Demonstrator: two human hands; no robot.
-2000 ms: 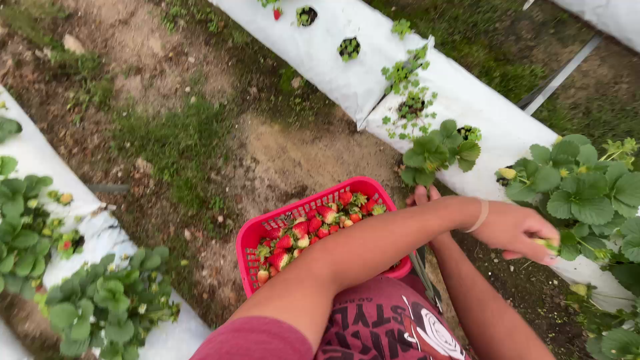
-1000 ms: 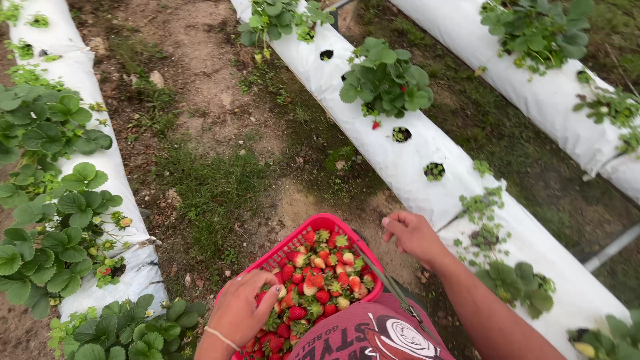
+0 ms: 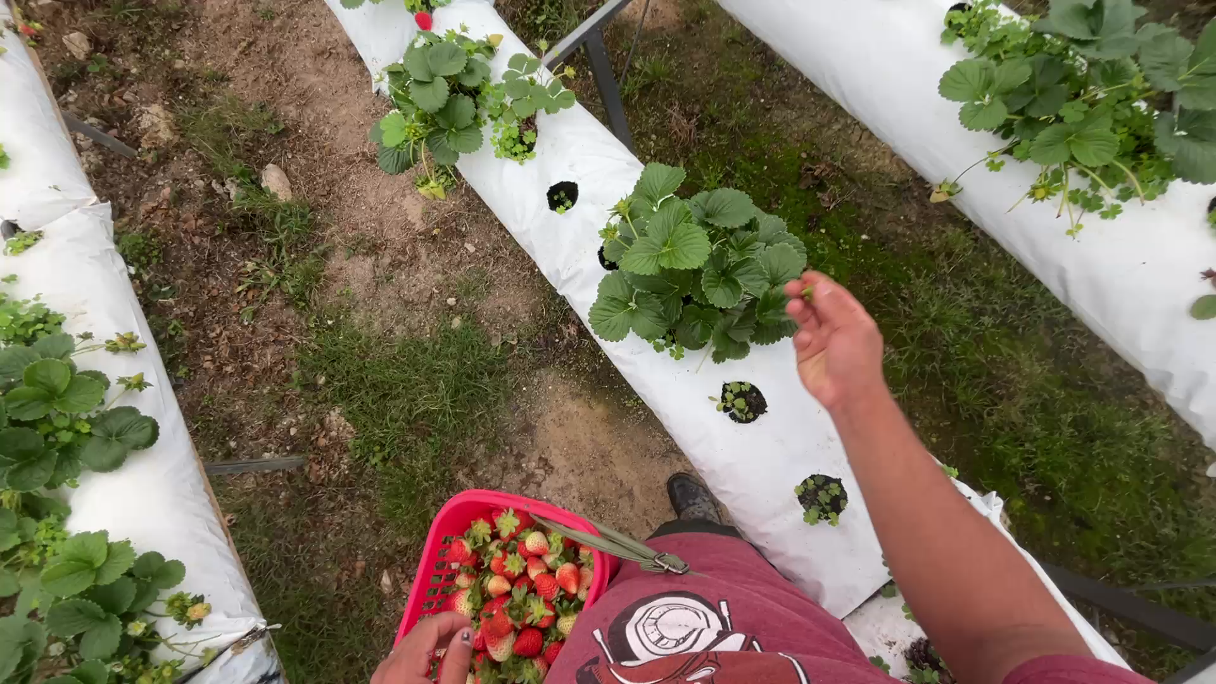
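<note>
A red plastic basket [image 3: 446,532] with a green strap hangs at my waist, holding many red and partly pale strawberries [image 3: 518,589]. My left hand [image 3: 432,651] rests at the basket's near left edge, partly cut off by the frame; whether it grips the rim or a berry cannot be told. My right hand [image 3: 831,337] is raised at the right side of a leafy strawberry plant [image 3: 703,261]. Its thumb and fingers are pinched around a small green thing, perhaps a stem, whose other end is hard to make out.
The plant grows from a white plastic-covered grow bed [image 3: 655,380] with open planting holes [image 3: 741,402]. Another white bed [image 3: 950,190] runs at the right, a third [image 3: 123,494] at the left. Dark metal supports [image 3: 608,90] stand between beds. My shoe [image 3: 692,497] is on the soil path.
My right hand has moved up from near the basket to the strawberry plant's right side. My left hand is lower, at the basket's near left edge. The view has shifted along the bed.
</note>
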